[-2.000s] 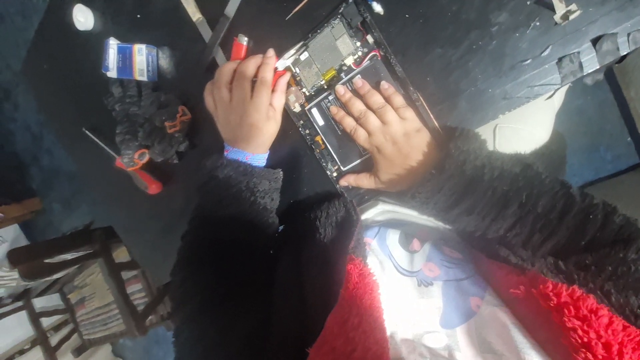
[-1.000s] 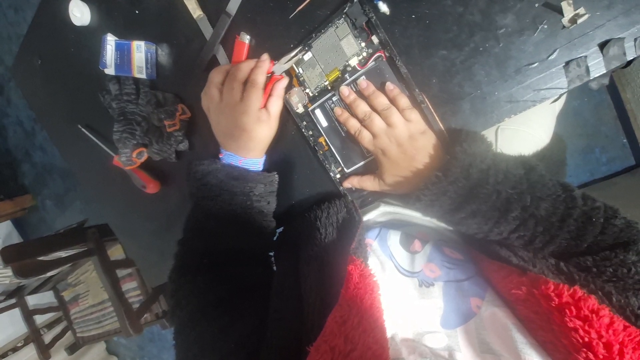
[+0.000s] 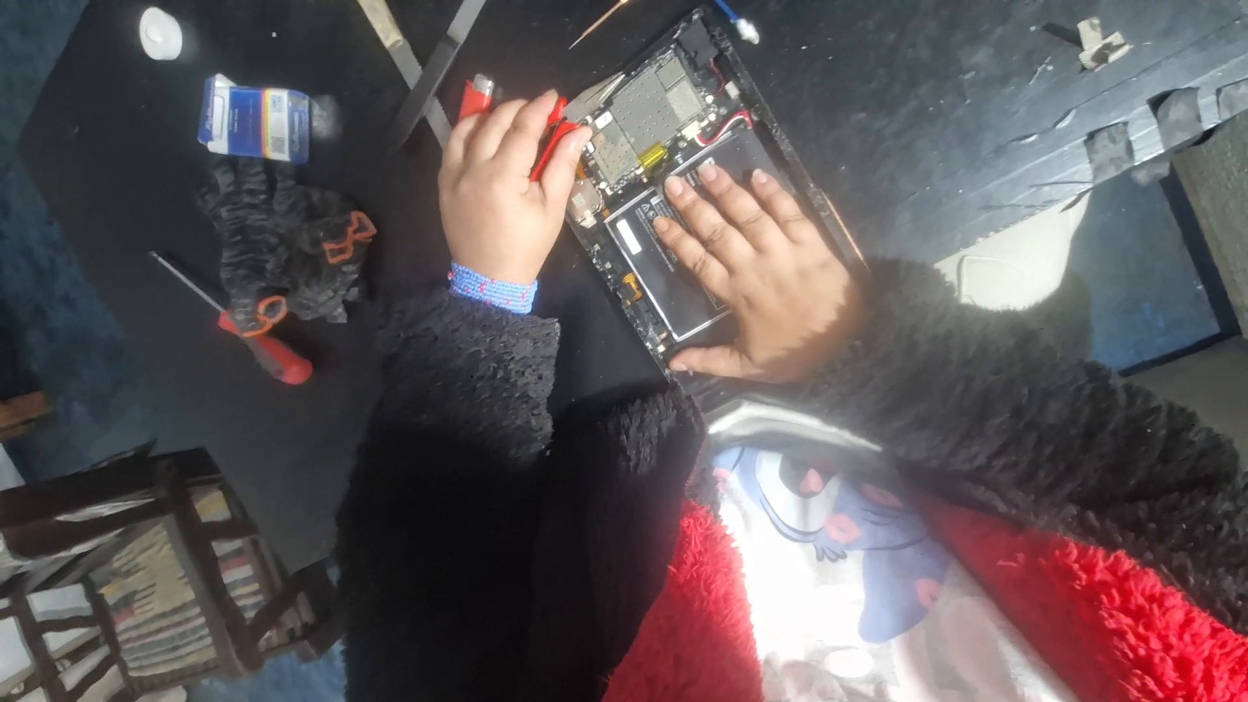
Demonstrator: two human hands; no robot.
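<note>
An opened tablet (image 3: 624,249) lies tilted on the black table, its circuit board (image 3: 651,109) and flat battery (image 3: 673,278) exposed. My right hand (image 3: 765,268) rests with spread fingers over the battery, thumb at the tablet's lower edge. At the tablet's left side, my left hand (image 3: 505,190) grips a red-handled tool (image 3: 553,146), probably pliers or cutters; its tip lies by the board and is partly hidden. A red lighter (image 3: 477,96) lies just beyond my left fingers. Red and white wires (image 3: 726,125) run beside the battery.
On the left lie a screwdriver (image 3: 273,356), a dark striped cloth item (image 3: 278,244) with orange trim, a blue and white box (image 3: 255,122) and a round white cap (image 3: 160,34). Crossed metal strips (image 3: 419,73) are behind my left hand. A chair (image 3: 185,556) stands at lower left.
My left hand and the red-handled tool have shifted slightly at the board's left edge. My right hand stays on the battery.
</note>
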